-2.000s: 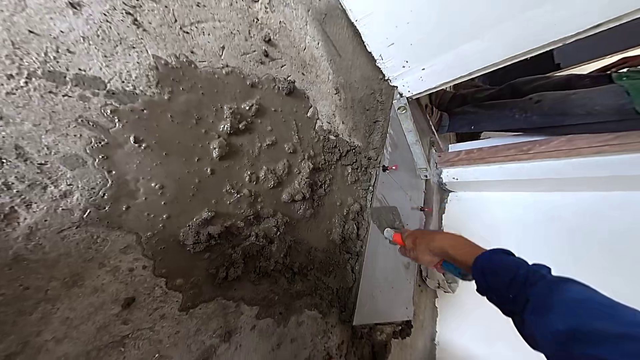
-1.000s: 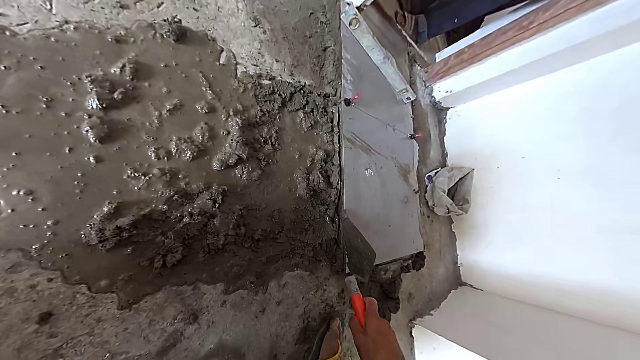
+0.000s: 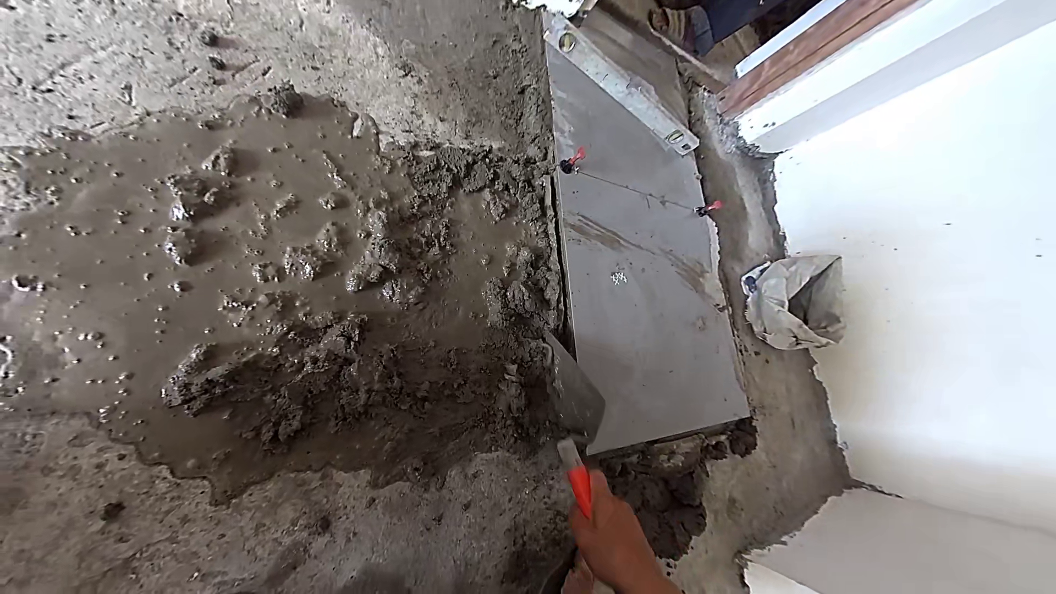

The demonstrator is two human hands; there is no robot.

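My right hand (image 3: pixel 612 536) grips the orange handle of a trowel (image 3: pixel 575 394) at the lower middle. The trowel's blade lies along the left edge of a grey floor tile (image 3: pixel 652 330), by the wet mortar (image 3: pixel 330 330) spread on the floor. Two red-topped tile levelling clips (image 3: pixel 575 159) (image 3: pixel 708 209) stand at the joint across the tiles. A metal spirit level (image 3: pixel 623 87) rests diagonally on the tile's upper part. A bit of skin shows beneath the right hand at the bottom edge; whose or what part it is cannot be told. My left hand is not seen.
A crumpled bag (image 3: pixel 796 301) sits between the tile and the white wall (image 3: pixel 924 330). Dark mortar (image 3: pixel 660 503) lies past the tile's lower end. A wooden door frame (image 3: pixel 817 54) is at the upper right, with a person's clothed leg (image 3: pixel 734 16) beyond it.
My right hand with the trowel has moved from over the tile's middle to its lower left edge. The view has shifted; the bag now shows more fully than two seconds ago.
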